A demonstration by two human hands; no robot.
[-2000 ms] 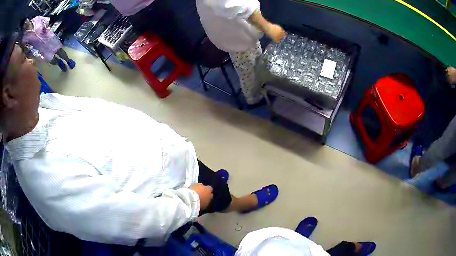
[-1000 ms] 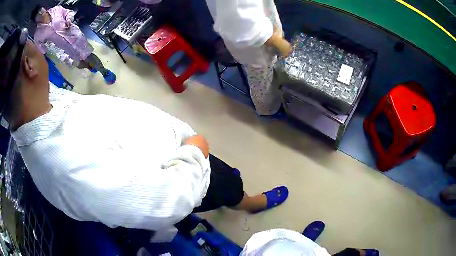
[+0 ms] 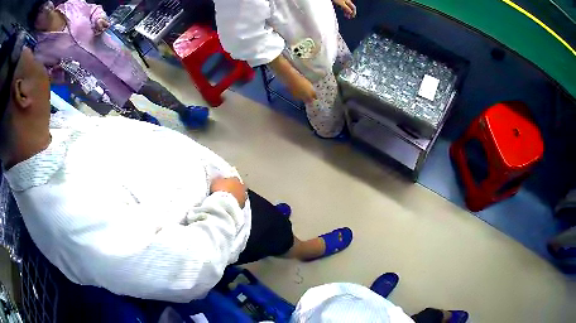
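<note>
Neither of my hands can be made out in the head view. Nearest, on the left, is a person in a white striped smock, seen from the side, with a hand at the front of the smock. A rounded white-clothed form is cut off by the bottom edge; whose body it is I cannot tell. Beyond the aisle, clear pocketed trays with a white label on top rest on a grey metal trolley.
Red stools stand right and upper left. A standing person in white is beside the trolley. A person in pink holds a tangled whitish bundle. Blue slippers rest on the cream floor. A green conveyor runs upper right.
The person in pink has come closer along the aisle. The standing person's arm has moved off the trays and hangs lower. The near person's hand has shifted up the smock.
</note>
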